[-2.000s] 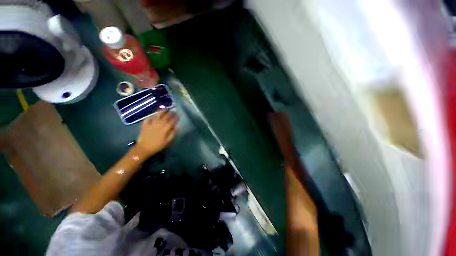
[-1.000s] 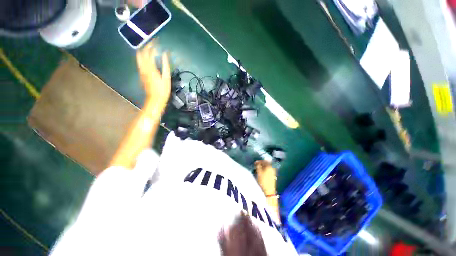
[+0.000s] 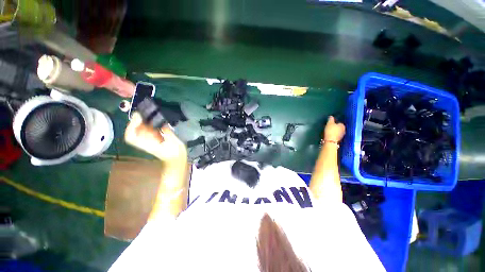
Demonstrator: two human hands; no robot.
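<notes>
My left hand [image 3: 151, 139] is raised over the left part of the bench and grips a black power adapter [image 3: 152, 113], in front of the smartphone [image 3: 142, 96]. My right hand [image 3: 333, 130] is low at the left side of the upper blue basket [image 3: 357, 139]; something dark is beside its fingers, and I cannot tell whether it is held. A loose pile of black corded adapters [image 3: 234, 123] lies on the green bench [image 3: 314, 101] between my hands. One small adapter with its cord [image 3: 290, 132] lies apart, right of the pile. The basket is heaped with black adapters.
A white fan [image 3: 99, 133], a red bottle [image 3: 101, 77] and a cream flask [image 3: 64, 73] stand or lean at left. A cardboard sheet [image 3: 130, 199] lies at the near edge. A deeper blue bin [image 3: 396, 212] with adapters is below the basket. A blue stool [image 3: 452, 228] is lower right.
The view has turned and shifted right, bringing the basket more fully in. My left hand, earlier empty beside the phone, now holds an adapter. My right hand has moved close to the basket.
</notes>
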